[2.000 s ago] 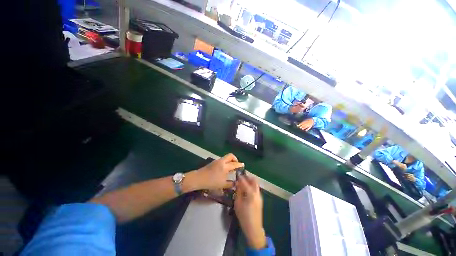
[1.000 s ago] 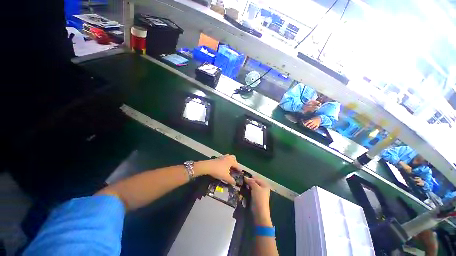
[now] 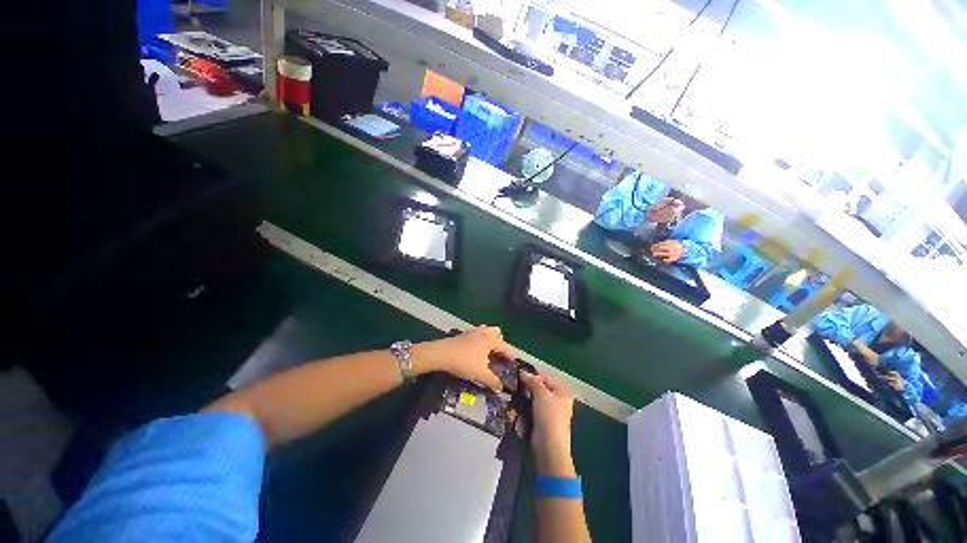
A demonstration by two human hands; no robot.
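A half-assembled tablet (image 3: pixel 398 483) lies in front of me, slanted, its near end cut off by the lower edge. A large silver-grey battery (image 3: pixel 435 483) fills most of it. A small dark mainboard (image 3: pixel 473 405) with a yellow sticker sits at its top end. My left hand (image 3: pixel 472 355) rests bent over the top end, fingertips down on the board's far edge. My right hand (image 3: pixel 547 405) is at the top right corner, fingertips at the same edge. The small part under the fingertips is too hidden to tell, as is whether either hand grips it.
A white board tray (image 3: pixel 657 467) stands right of my right hand. Beyond a pale rail (image 3: pixel 350 279), the green belt carries two tablets in black trays (image 3: pixel 427 235) (image 3: pixel 551 286). Two workers in light-blue smocks (image 3: pixel 626 202) sit across it. A stand arm (image 3: pixel 901 467) reaches in at right.
Between the first frame and now the view has shifted and my hands have parted slightly, uncovering the board and yellow sticker. Over the last second my hands barely move; the belt tablets have shifted right.
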